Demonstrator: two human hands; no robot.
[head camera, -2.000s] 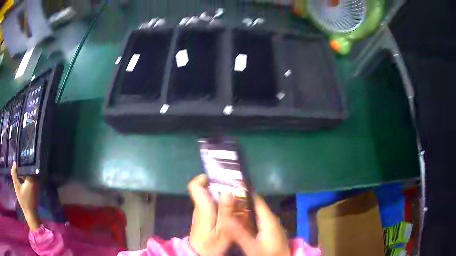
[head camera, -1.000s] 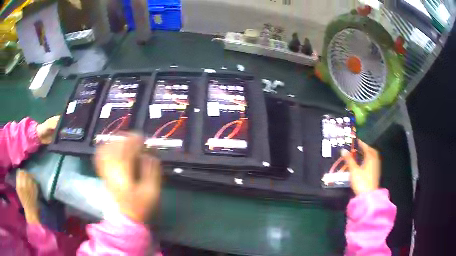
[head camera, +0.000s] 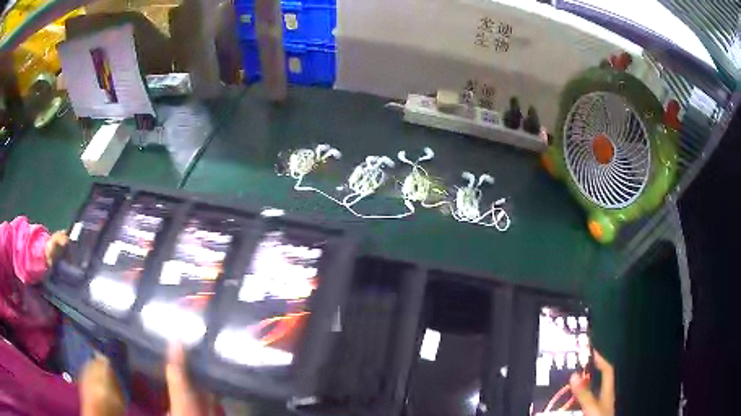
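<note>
A black foam phone tray (head camera: 325, 284) holds several smartphones; three have brightly lit screens, such as this one (head camera: 272, 296), and the leftmost is darker. A second black tray (head camera: 508, 313) lies to its right, with a dark phone (head camera: 455, 345) and a lit smartphone (head camera: 562, 357) at its right end. My left hand (head camera: 180, 386) is blurred and cut off by the bottom edge, its thumb over the first tray's front rim. My right hand (head camera: 600, 390) has its fingers around the lit smartphone's right edge; its lower part is cut off.
White wired earphones (head camera: 370, 175) lie in several bundles behind the trays. A green desk fan (head camera: 605, 150) stands at the right, beside a white power strip (head camera: 471, 122). A neighbour's hand (head camera: 57, 244) touches the left tray's end. A small white box (head camera: 106, 149) and blue crates (head camera: 309, 49) are farther back.
The left tray has moved left off the second tray, uncovering more of its pockets. My left hand went from above the tray to its front rim. My right hand remains at the lit smartphone.
</note>
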